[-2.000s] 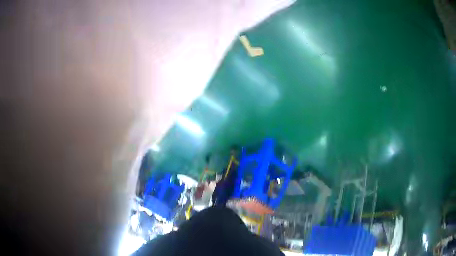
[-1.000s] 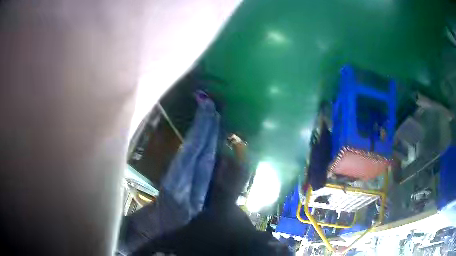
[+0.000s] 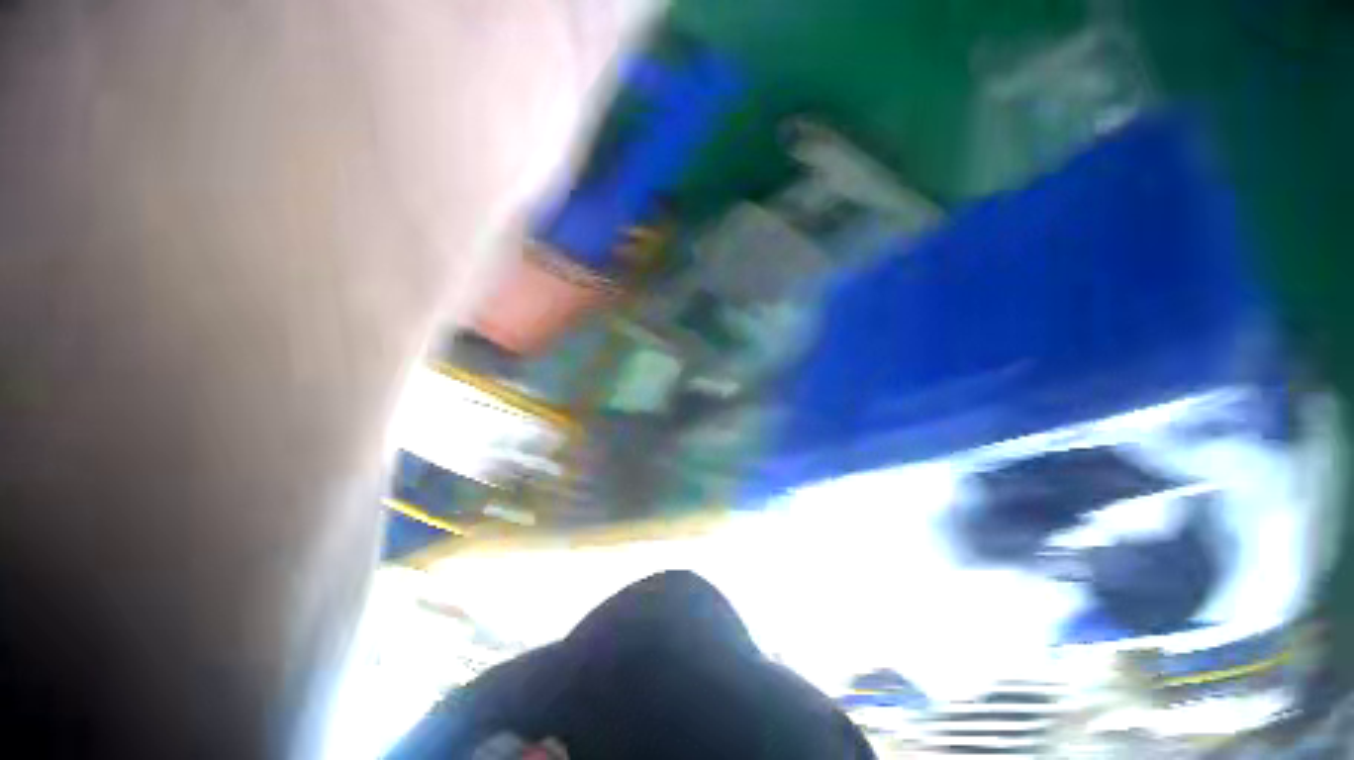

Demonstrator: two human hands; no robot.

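A large blue tote bin (image 3: 1010, 297) stands at the right, blurred, with white and dark soft pieces (image 3: 1099, 520) along its lower edge. A bright white surface (image 3: 832, 587), perhaps a worktable, lies at the bottom middle. A dark rounded shape (image 3: 668, 668) juts up from the bottom edge; I cannot tell what it is. A large pale blur (image 3: 223, 297) covers the left side. I cannot make out either hand.
A blue stool (image 3: 639, 149) with a reddish padded top (image 3: 535, 300) stands at the upper middle. Yellow tubing (image 3: 498, 392) is below it. Grey and pale equipment (image 3: 757, 253) is beside it. Green floor (image 3: 891, 74) shows at the top.
The view has swung: the blue stool has shifted left. The large blue bin and bright white surface now fill the right and bottom. The person's blue-clad legs are out of view.
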